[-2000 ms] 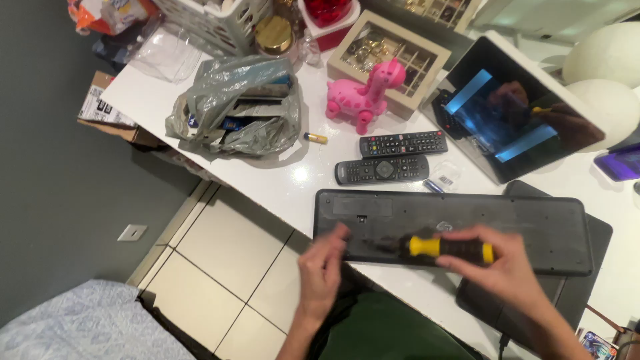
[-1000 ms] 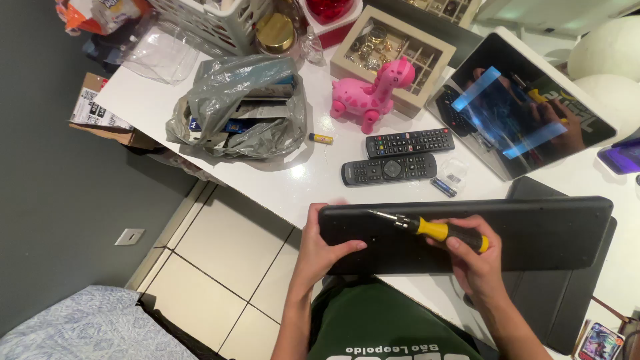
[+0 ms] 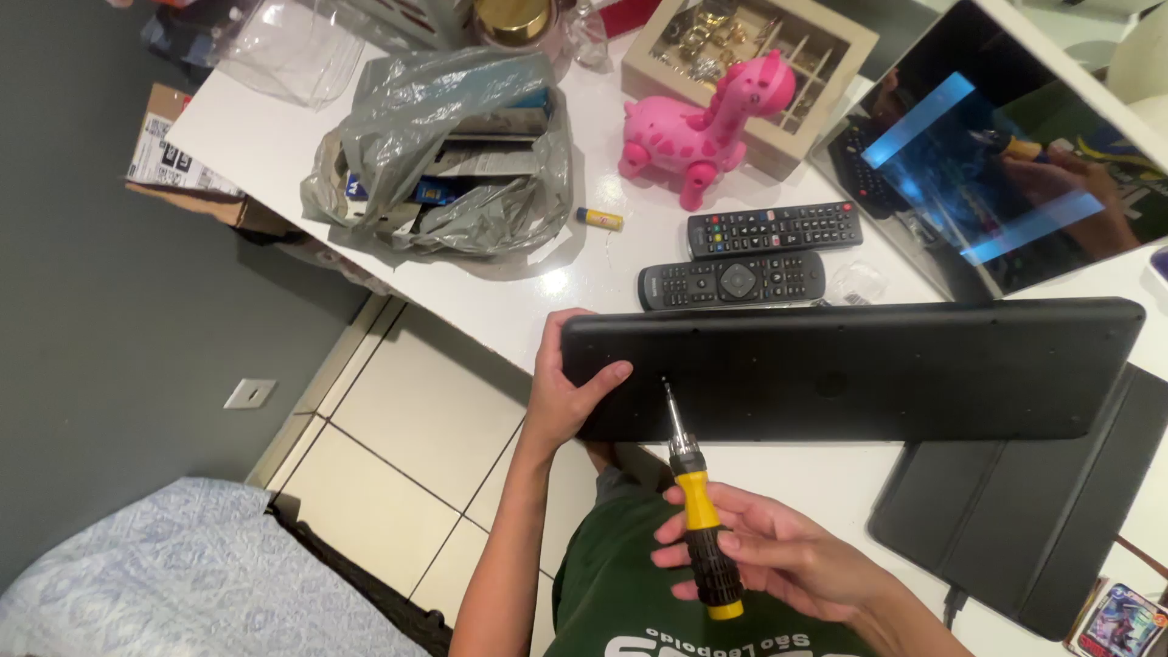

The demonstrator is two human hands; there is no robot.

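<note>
A long black keyboard (image 3: 849, 370) is tilted up with its underside toward me, showing small screw holes. My left hand (image 3: 570, 383) grips its left end, thumb on the underside. A yellow and black screwdriver (image 3: 698, 511) is held in my right hand (image 3: 757, 547), low by the handle, and its metal tip points at a small hole in the left part of the underside. Whether the tip sits inside the hole I cannot tell. Beyond the keyboard's upper edge lie two black remote controls (image 3: 774, 228), (image 3: 733, 281).
A grey plastic bag (image 3: 438, 155) with boxes, a yellow battery (image 3: 599, 219), a pink giraffe toy (image 3: 698, 128) and a jewelry box (image 3: 821, 87) stand beyond. At right are a propped tablet (image 3: 1004, 155), a dark folding case (image 3: 1022, 511) and cards (image 3: 1121, 625).
The keyboard, flatter two seconds ago, has been tilted up, and my left hand has taken hold of its end. The screwdriver has swung from lying across the keyboard to pointing away from me.
</note>
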